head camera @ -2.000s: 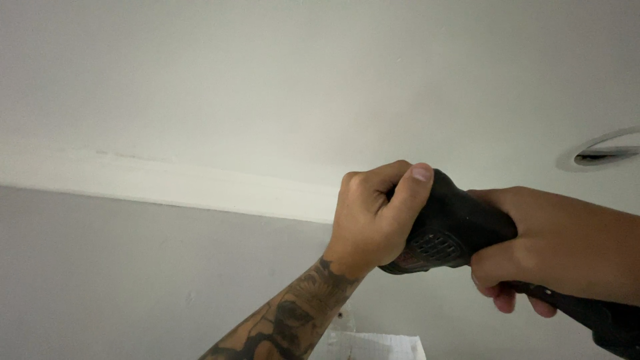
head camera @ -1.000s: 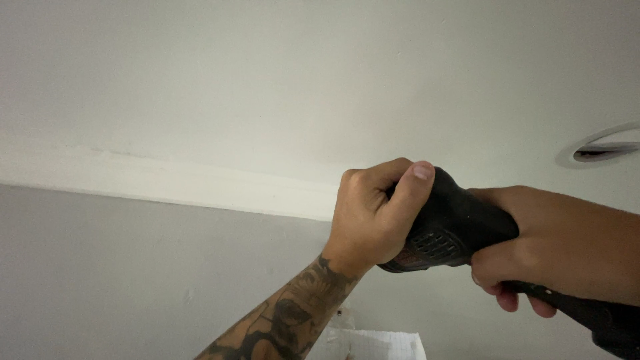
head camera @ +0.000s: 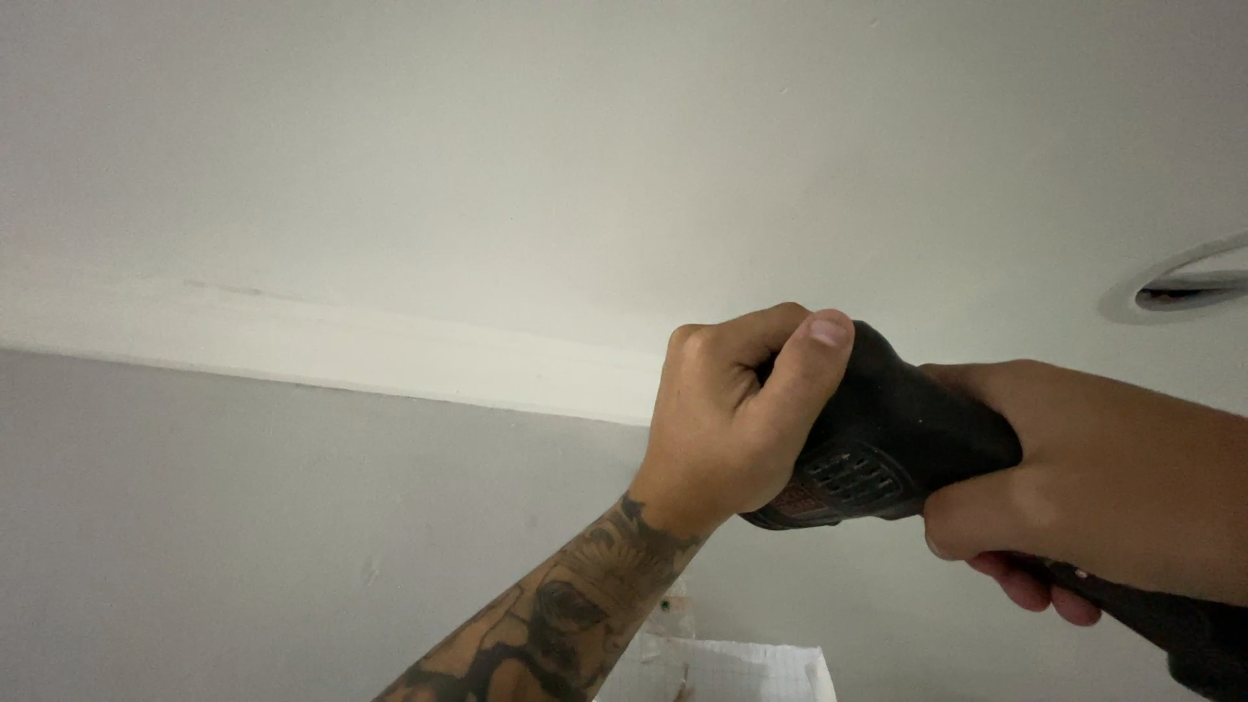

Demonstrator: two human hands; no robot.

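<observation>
A black power tool (head camera: 877, 429) with a vented housing lies between my two hands, in front of the corner where wall and ceiling meet. My left hand (head camera: 746, 409) is wrapped around its front end, thumb on top. Around the rear part of the body closes my right hand (head camera: 1053, 478), and the black handle end reaches down toward the lower right edge. The tool's working end is hidden behind my left hand. Which kind of power tool it is, I cannot tell.
A pale band (head camera: 390, 356) runs along the edge between the grey wall (head camera: 244, 517) and the ceiling (head camera: 487, 146). At the right is a round opening with a rim (head camera: 1121, 297). White sheet material (head camera: 760, 673), perhaps paper, shows below my hands.
</observation>
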